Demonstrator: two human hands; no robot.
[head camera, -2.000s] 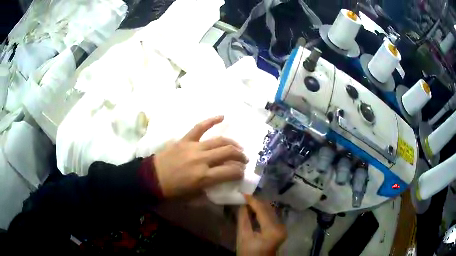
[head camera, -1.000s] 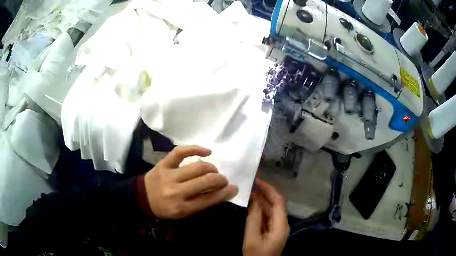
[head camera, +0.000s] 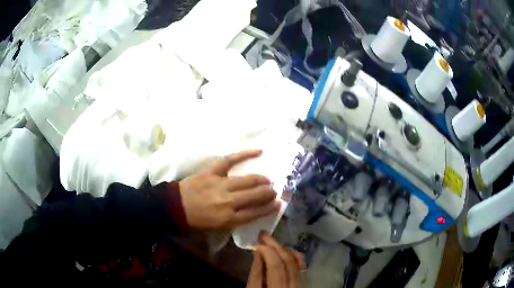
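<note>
A white garment panel (head camera: 253, 169) lies at the needle area (head camera: 301, 169) of the overlock machine (head camera: 389, 124), its right edge against the metal parts. My left hand (head camera: 225, 194) lies flat on the panel with its fingers spread, left of the needle area. My right hand (head camera: 276, 261), cut off by the bottom edge, pinches the panel's near corner between thumb and fingers. The presser foot cannot be made out in the glare and blur.
White fabric (head camera: 101, 152) is piled left of the machine. A loose heap of white pieces (head camera: 28, 163) is at far left. Thread cones (head camera: 434, 77) stand behind the machine. A dark phone (head camera: 397, 269) lies near the bottom right. Grey strips (head camera: 307, 28) hang behind.
The view has tilted, so the machine sits lower in the picture. My left hand has moved up the panel, closer to the needle area. My right hand still holds the near edge.
</note>
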